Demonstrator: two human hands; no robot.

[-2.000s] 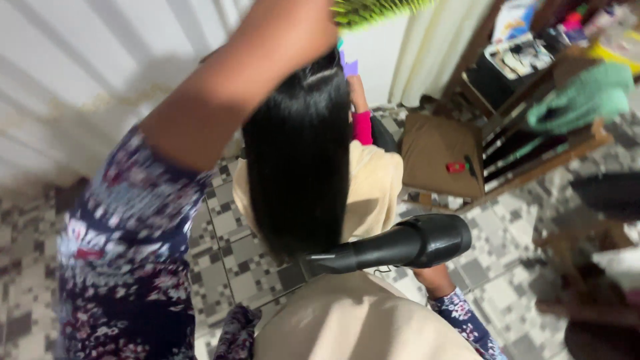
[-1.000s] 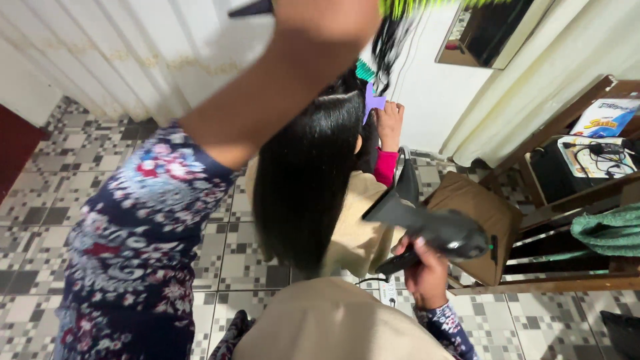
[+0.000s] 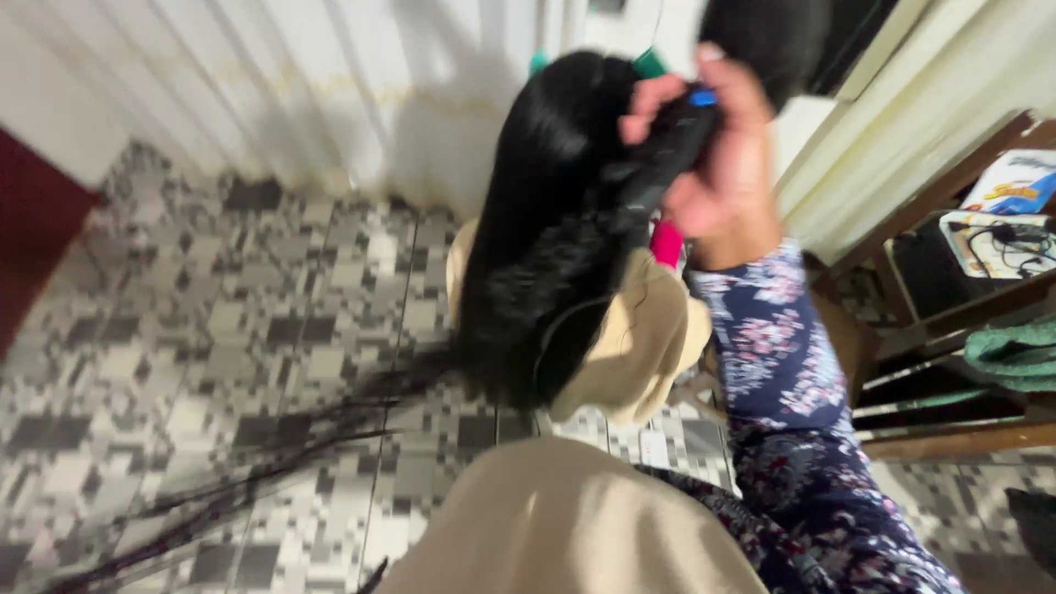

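My right hand [image 3: 726, 157] is raised beside a seated person's head, its fingers around the handle of a black hair dryer [image 3: 681, 136] with a blue button. The dryer's round body reaches the top edge, blurred. Long straight black hair [image 3: 528, 247] hangs down the person's back over a beige cloth [image 3: 652, 355]. Loose strands stretch out to the lower left. Two green hair clips show at the head, one of them [image 3: 649, 63] close to my fingers. My left hand is out of view.
A patterned tile floor [image 3: 206, 371] lies to the left, below a pale curtain [image 3: 289, 99]. On the right stands a wooden rack [image 3: 949, 445] with a green cloth [image 3: 1015, 351], a tray of cables [image 3: 1006, 243] and a printed packet [image 3: 1015, 186].
My right hand has moved up with the dryer, from low beside the beige cloth to next to the head. My left arm and the green brush, seen earlier, have left the view.
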